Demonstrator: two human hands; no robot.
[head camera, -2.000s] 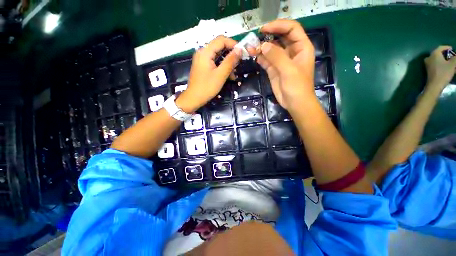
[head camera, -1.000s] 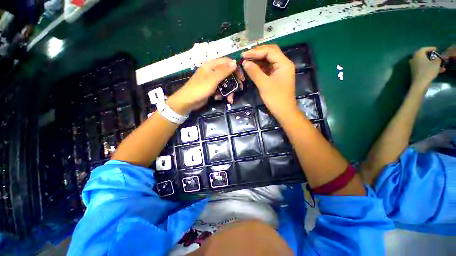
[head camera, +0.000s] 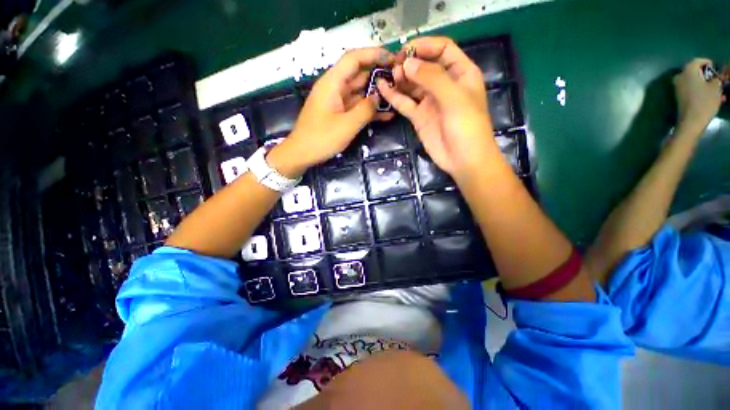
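Note:
A small black housing with a thin white rim (head camera: 379, 86) is tilted between my hands above the tray's far part. My left hand (head camera: 340, 108) grips it from the left. My right hand (head camera: 448, 104) has its thumb or a finger against the housing's face, with a tiny dark part (head camera: 411, 53) at its raised fingertips. The glossy black blister tray (head camera: 396, 220) lies under my hands. Several white square units (head camera: 234, 129) sit in its left pockets. Three black housings with white rims (head camera: 303, 282) lie in its nearest row. My fingers hide part of the held housing.
A second black tray (head camera: 152, 172) lies at the left. A white ledge (head camera: 264, 74) with a pile of white bits (head camera: 310, 42) and a metal post (head camera: 412, 14) is at the far side. Another person's hand (head camera: 698, 92) is at the right, near white bits (head camera: 561, 91) on the green surface.
The housing showed its white side, then its black face, and is now tilted between both hands. My right thumb or finger has moved onto it. The view has shifted somewhat.

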